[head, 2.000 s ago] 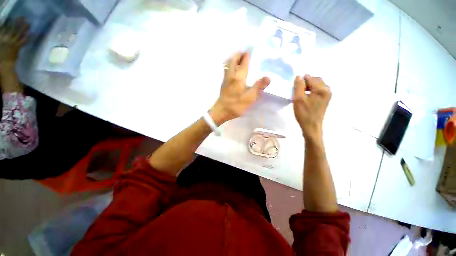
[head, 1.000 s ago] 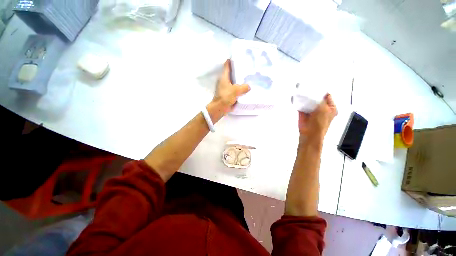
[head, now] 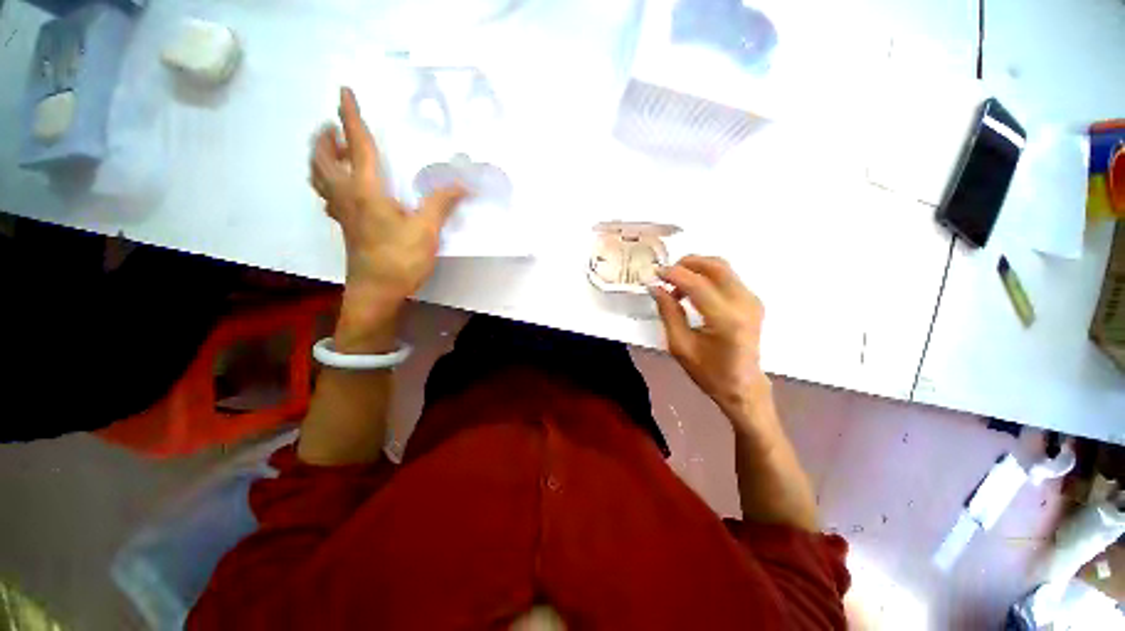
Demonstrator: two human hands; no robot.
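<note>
An open charging case (head: 627, 259), pale cream with its lid raised, lies near the table's front edge. My right hand (head: 716, 323) is at its right end, thumb and fingertips close together on the rim; whether they grip an earbud or the case is not clear. A white plastic tray (head: 500, 228) with two small earbud hollows above a large grey one lies to the left, washed out by glare. My left hand (head: 380, 234) is open and empty at the tray's left side, thumb over its large hollow.
A ridged tray stack (head: 691, 121) stands behind the case. A filled tray (head: 77, 86) and a closed white case (head: 201, 52) are at the left. A black phone (head: 983, 173), yellow-green knife (head: 1015, 292) and carton edge (head: 1110, 302) are at the right; a red-orange stool (head: 216, 382) is below left.
My left hand has let go of the tray it held, which now lies on the table. My right hand has released a white piece and moved to the open case. The view has shifted.
</note>
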